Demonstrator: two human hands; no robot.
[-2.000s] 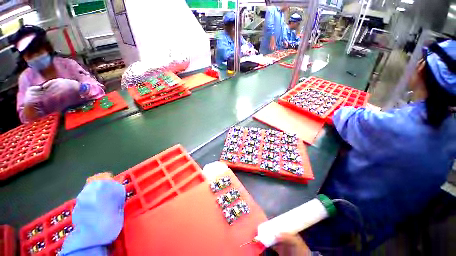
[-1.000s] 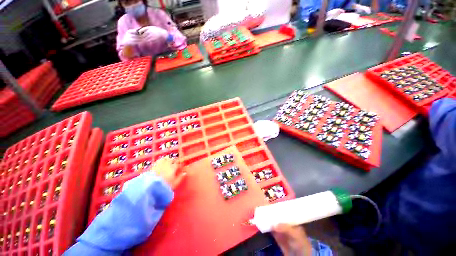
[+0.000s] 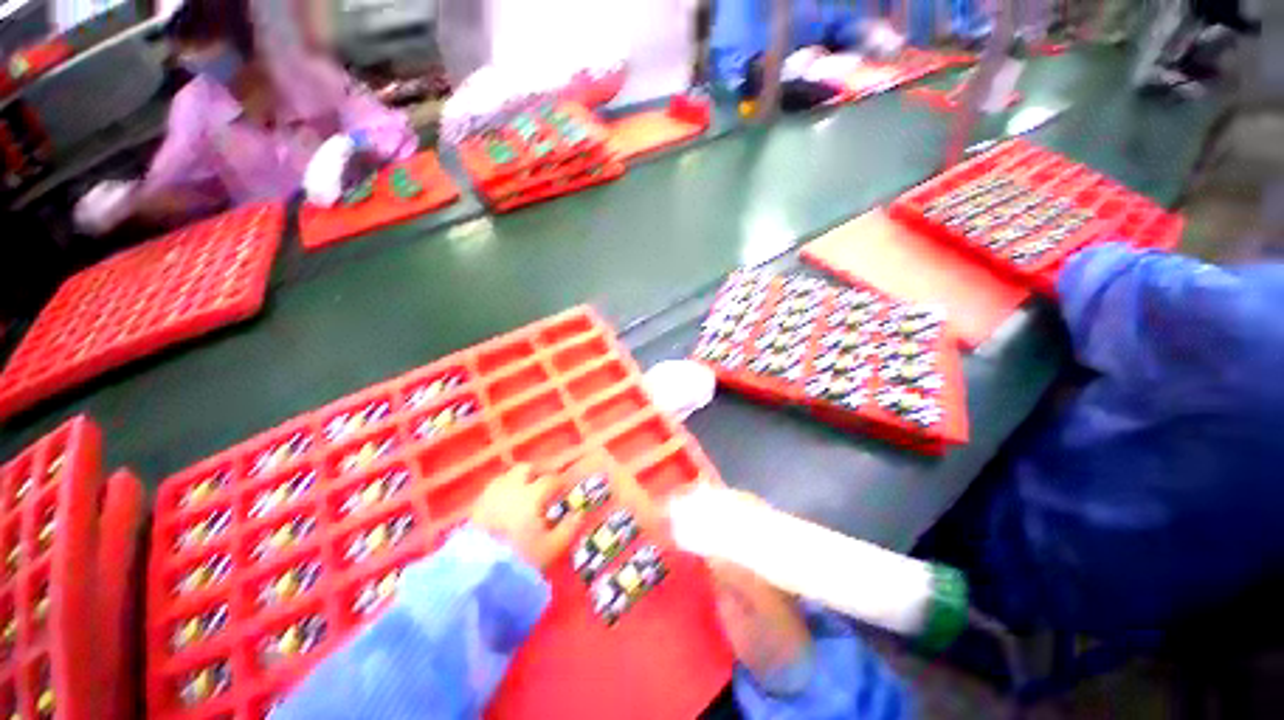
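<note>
Three circuit boards (image 3: 606, 544) lie in a short row on the flat orange-red work board (image 3: 606, 682), which overlaps the compartment tray (image 3: 317, 471). My left hand (image 3: 518, 509), in a blue sleeve, has its fingertips at the left end of the farthest of these boards; blur hides whether they grip it. My right hand (image 3: 753, 612) holds the white glue syringe (image 3: 810, 558) from below. Its front end points left, just right of the boards, and its green cap (image 3: 943, 605) points right. The needle cannot be made out.
Filled stacked trays (image 3: 49, 577) stand at the left edge. A white wad (image 3: 680, 387) lies beyond the work board. A loaded board panel (image 3: 838, 352) is on the green bench (image 3: 423, 281). A person in blue (image 3: 1169, 408) is close at the right; another in pink is across the bench.
My left hand has moved right from the tray pockets to the boards on the work board. The syringe has come nearer the boards and now slants with its front end farther away. The view has shifted.
</note>
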